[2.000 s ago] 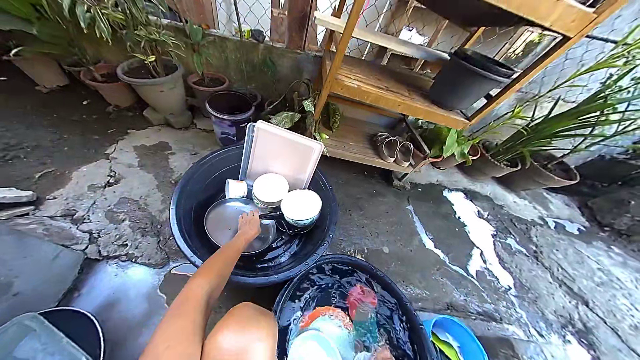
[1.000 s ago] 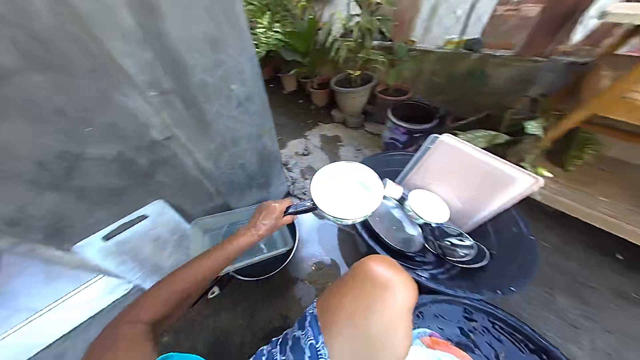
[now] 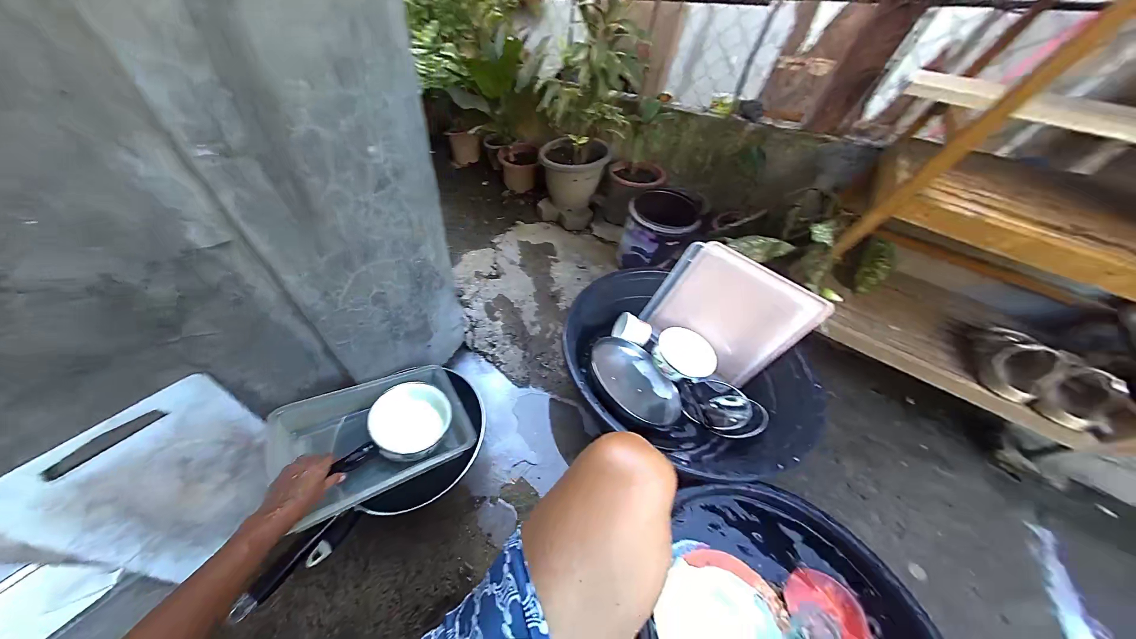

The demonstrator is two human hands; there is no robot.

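My left hand [image 3: 306, 486] grips the black handle of a small white-lined saucepan [image 3: 409, 419], which is over or in a clear rectangular plastic container [image 3: 293, 426]. That container rests on a dark frying pan [image 3: 466, 399] at the lower left. My right hand is out of view. A black basin [image 3: 803, 417] at the centre right holds a glass pan lid [image 3: 635, 382], a white cup [image 3: 631, 329], a white-lined pot [image 3: 686, 353], a smaller lid and a pale pink tray [image 3: 745, 311]. Another basin [image 3: 852, 541] nearer my knee holds water, a white dish and a red item.
A white cutting board [image 3: 195, 479] lies at the left beside a grey concrete wall [image 3: 231, 177]. Potted plants [image 3: 575, 173] and a dark bucket [image 3: 661, 226] stand at the back. A wooden shelf [image 3: 994, 346] with shoes is at the right. The ground is wet.
The view has swung left. My left hand has moved from the far basin to the left and has taken hold of the saucepan, then lowered it to the clear container.
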